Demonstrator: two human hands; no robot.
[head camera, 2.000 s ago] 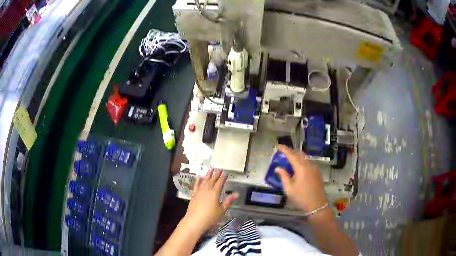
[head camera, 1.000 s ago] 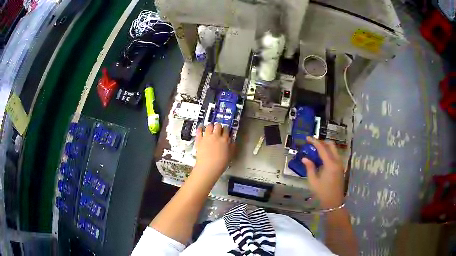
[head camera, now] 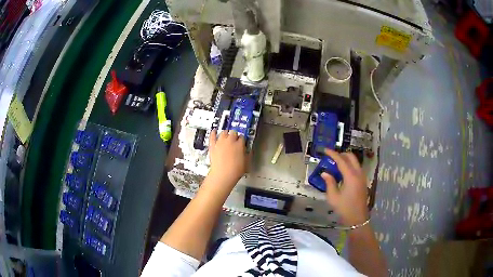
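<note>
My right hand [head camera: 348,186] holds a blue housing [head camera: 323,174] at the front end of the right fixture. Another blue housing [head camera: 326,130] lies in that fixture, just behind the held one. My left hand [head camera: 228,157] has its fingertips at the near end of a blue housing [head camera: 241,114] in the left fixture. The fingertips hide that end, and whether they grip it cannot be told. The pale driver head [head camera: 253,57] stands behind the left housing, at its far end.
A clear tray [head camera: 127,186] of blue housings lies on the dark bench at left. Near it are a yellow-green stick [head camera: 162,116], a red pouch [head camera: 114,93] and a black box with white cable [head camera: 165,27]. A black pad [head camera: 292,142] and lit screen [head camera: 266,201] show on the machine.
The left fixture has come forward and my left hand has moved onto it. My right hand has carried its housing from the middle to the right fixture. The driver head has swung right, then back left.
</note>
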